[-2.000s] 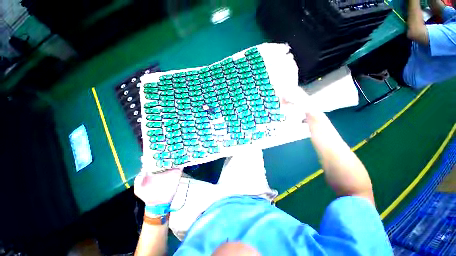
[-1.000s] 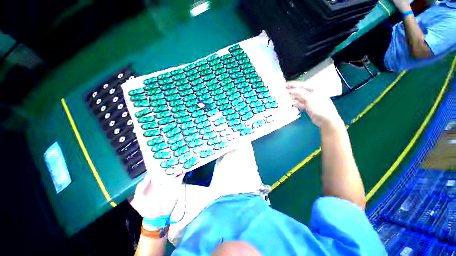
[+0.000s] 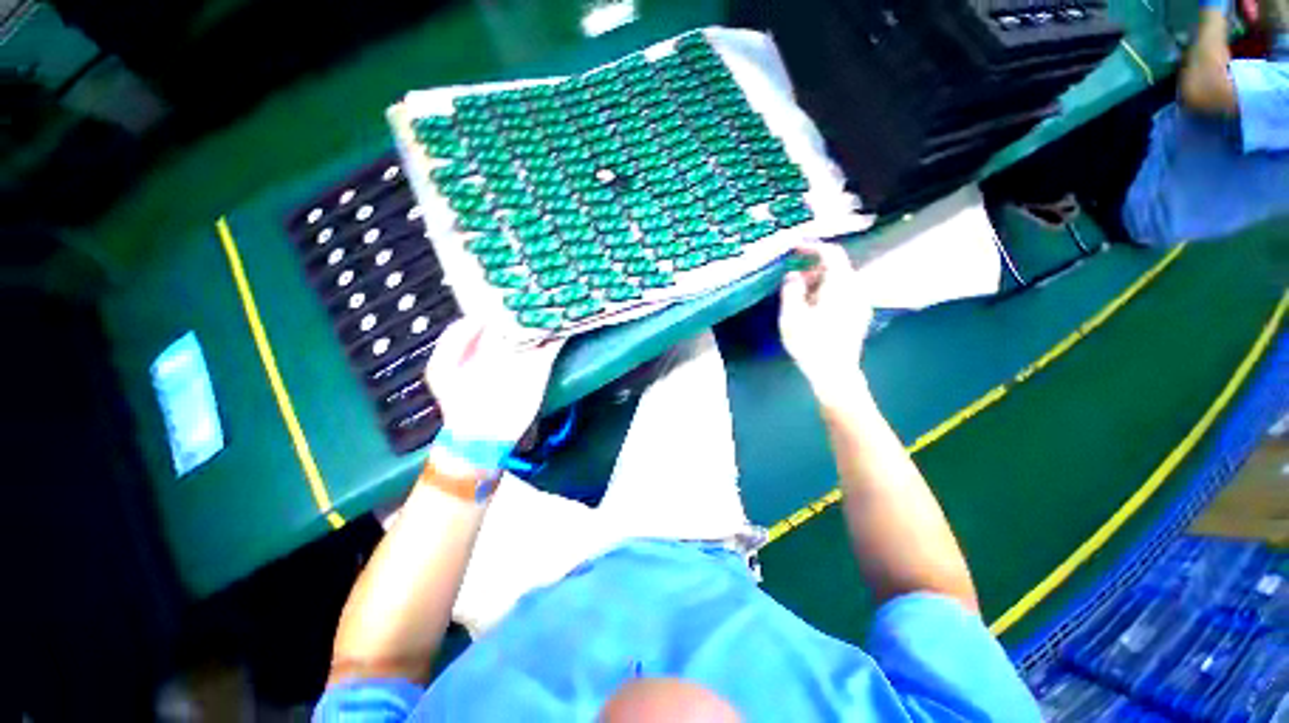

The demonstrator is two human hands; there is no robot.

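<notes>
A white sheet [image 3: 770,78] with dense rows of green circuit boards [image 3: 566,184] lies at the bench's front edge. A small pale round piece [image 3: 608,177] sits among the boards. My left hand [image 3: 488,379] is at the sheet's near left corner and appears to grip it, its fingers partly hidden. My right hand [image 3: 827,318] is at the near right edge, fingers curled; whether it holds the edge or a small piece is unclear. A black component tray [image 3: 361,290], with pale-centred units in its upper rows, lies left of the sheet and partly behind it.
Tall stacked black trays [image 3: 933,106] stand beyond the sheet on the right. A pale blue label [image 3: 188,403] lies on the green bench [image 3: 262,487], left of a yellow tape line [image 3: 276,374]. A person's blue sleeve [image 3: 1202,170] shows far right. Blue crates [image 3: 1187,636] are lower right.
The sheet has moved away from my body, towards the bench, and its near edge now shows the bench's green edge below it. My right hand has moved from its right side to its near edge.
</notes>
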